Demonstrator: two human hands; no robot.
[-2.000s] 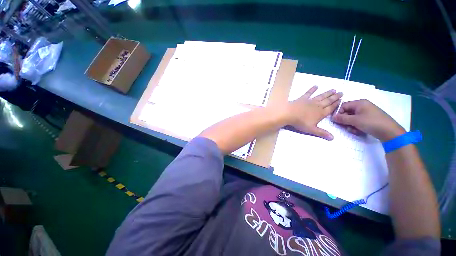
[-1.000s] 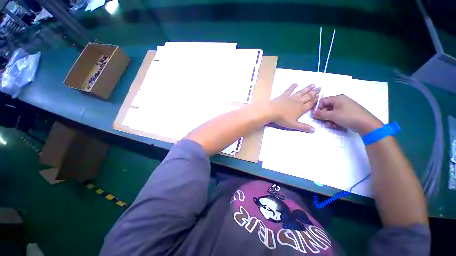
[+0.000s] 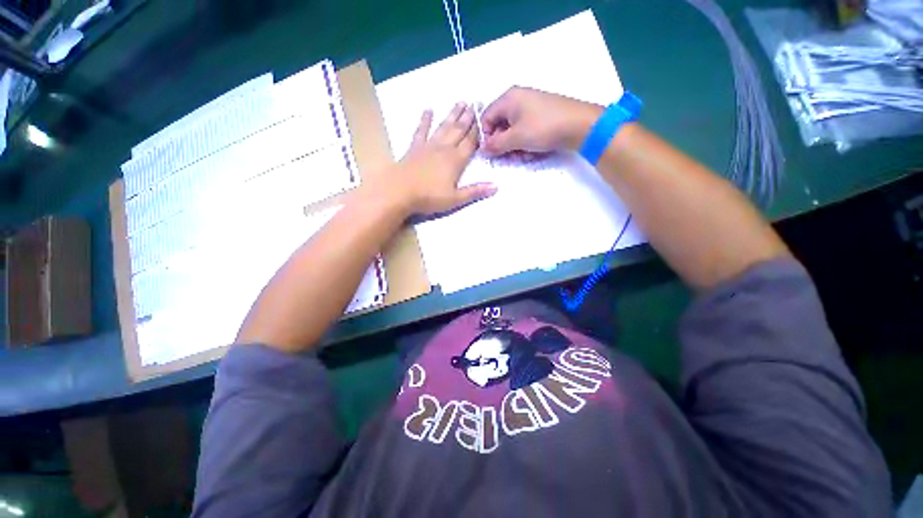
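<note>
A white label sheet (image 3: 536,223) lies on the green bench in front of me. Two thin white strips (image 3: 455,25) stick out past its top edge; their lower part runs over the sheet between my hands. My left hand (image 3: 435,167) lies flat on the sheet, fingers spread, its fingertips beside the strips. My right hand (image 3: 531,121) is curled, with thumb and finger pinched on the near end of a white strip; the exact grip is too bright and small to see clearly. A blue wrist strap (image 3: 610,128) is on my right wrist.
Printed sheets (image 3: 223,202) lie on cardboard (image 3: 408,271) at left. A brown box (image 3: 49,278) is far left. A fan of grey wires (image 3: 757,132) and a bag of white strips (image 3: 850,76) lie at right. A blue coiled cord (image 3: 585,288) hangs at the bench's front edge.
The view has turned right and tilted, so the bench appears shifted left and the bag of strips shows fully. Both hands keep about the same pose on the sheet.
</note>
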